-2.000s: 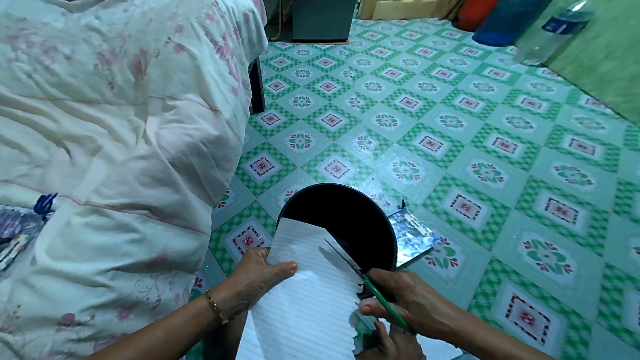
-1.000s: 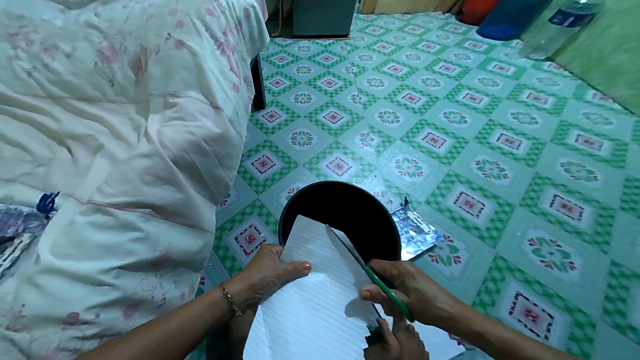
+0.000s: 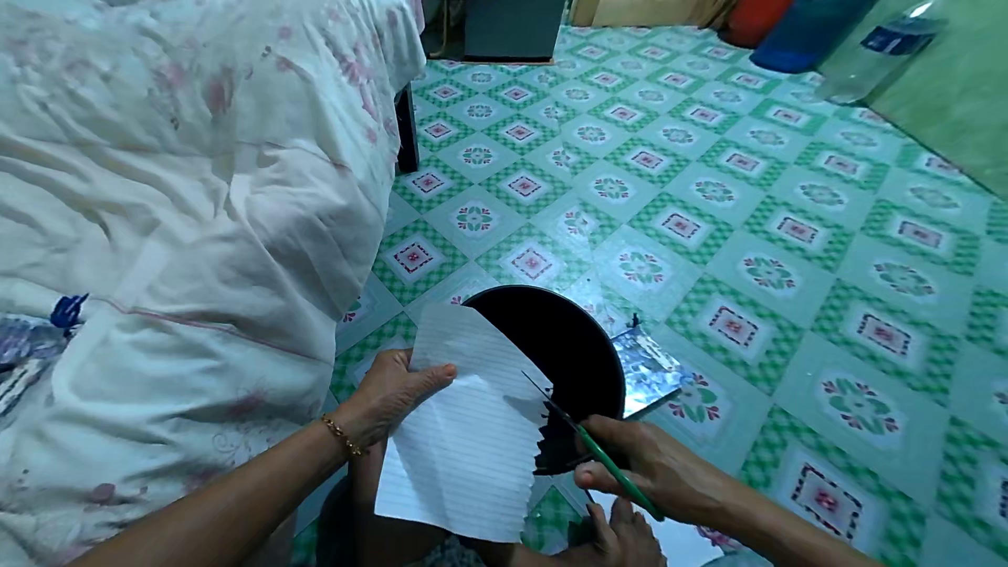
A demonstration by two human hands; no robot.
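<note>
A sheet of lined paper (image 3: 465, 441) is held up by my left hand (image 3: 394, 394), its thumb on the near face and a bracelet on the wrist. My right hand (image 3: 646, 465) grips green-handled scissors (image 3: 606, 461), whose blades reach the paper's jagged right edge. Beneath the paper stands a round black bin (image 3: 583, 331), its inside too dark to make out. A foot shows below my right hand, beside another white sheet (image 3: 681, 543) on the floor.
At left is a bed with a floral cover (image 3: 260, 260). A shiny printed packet (image 3: 650, 370) lies right of the bin. Far back stand a clear plastic bottle (image 3: 886, 51), a blue container (image 3: 811, 31) and a red container (image 3: 752, 20), on patterned green flooring (image 3: 740, 260).
The paper has turned in my left hand and its lower part has swung away from the bottom of the view. The scissors stay in my right hand near the jagged edge.
</note>
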